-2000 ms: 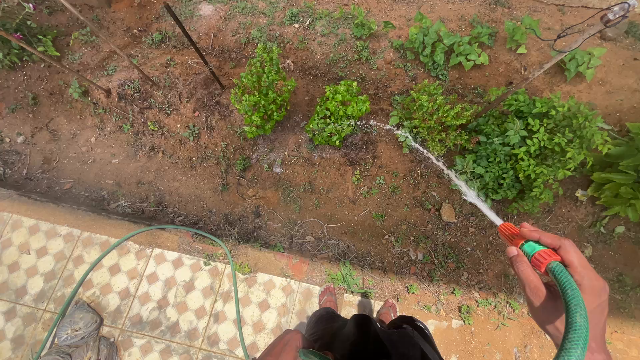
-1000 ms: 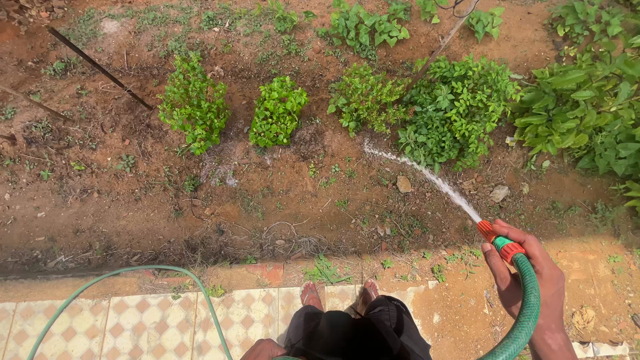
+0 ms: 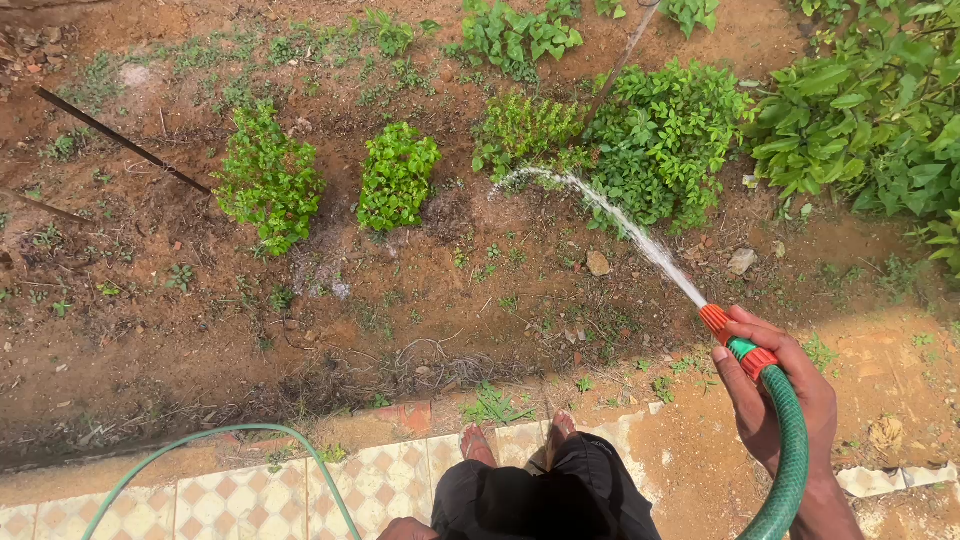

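My right hand (image 3: 784,382) is closed around an orange and green hose nozzle (image 3: 739,343) at the right, where it joins a green braided hose (image 3: 789,457). From the nozzle's tip a white water stream (image 3: 637,236) arcs up and to the left. It passes over the edge of a leafy green bush (image 3: 667,142) and comes down near a smaller, lighter plant (image 3: 525,127). Only a small part of my left hand (image 3: 409,529) shows at the bottom edge, left of my dark trousers; its fingers and anything in it are hidden.
My bare feet (image 3: 517,442) stand at the edge of patterned tiles (image 3: 247,499), with a loop of thin green hose (image 3: 217,430) to the left. Two compact bushes (image 3: 397,176) grow in the soil bed. A dark rod (image 3: 124,141) slants at upper left; stones (image 3: 598,263) lie in the soil.
Water keeps flowing from the nozzle in my right hand. The stream's far end, earlier on bare soil left of the leafy bush, now arcs by the lighter plant's base. The view has shifted rightward.
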